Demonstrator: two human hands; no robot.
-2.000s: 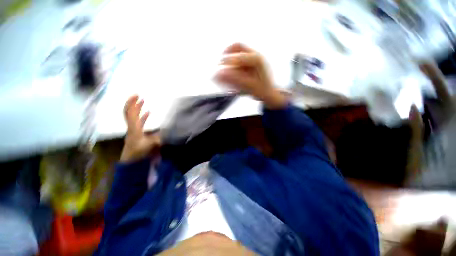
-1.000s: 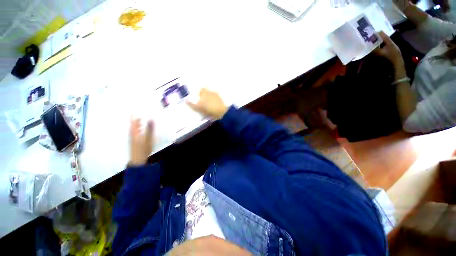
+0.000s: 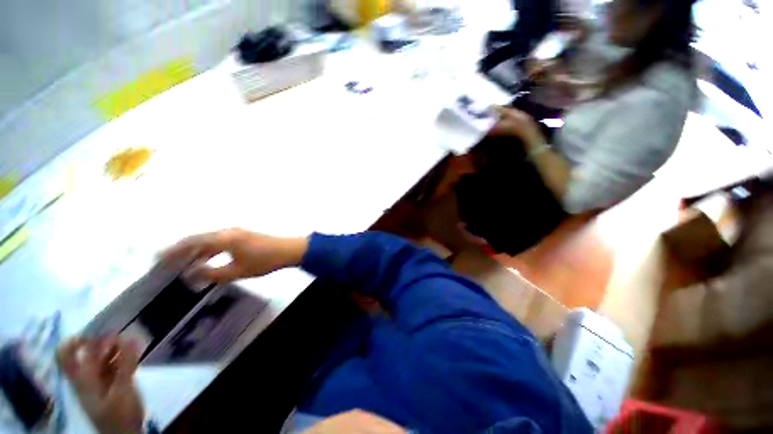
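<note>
A retail box [image 3: 212, 326] with a dark purple-and-black picture lies at the table's near edge, lower left. A black item [image 3: 175, 305] shows along its far side, between a greyish panel and the printed face, so the box looks open there. My right hand [image 3: 222, 257] is over the box's far right end, fingers bent, at the panel's end. My left hand [image 3: 106, 373] is at the box's left end, blurred, fingers spread. Blur hides whether either hand grips the box.
A smartphone [image 3: 24, 386] lies at far left. Rubber bands [image 3: 129, 163] lie farther back on the white table [image 3: 280, 161]. A person [image 3: 623, 119] at right holds a printed box [image 3: 468, 120]. A stack of white boxes [image 3: 280, 75] stands at the back. A red object [image 3: 657, 419] is at lower right.
The view has swung right. The box, seen flat and closed-looking a second ago, now shows a black inside and a raised panel. My right hand has moved onto its far end.
</note>
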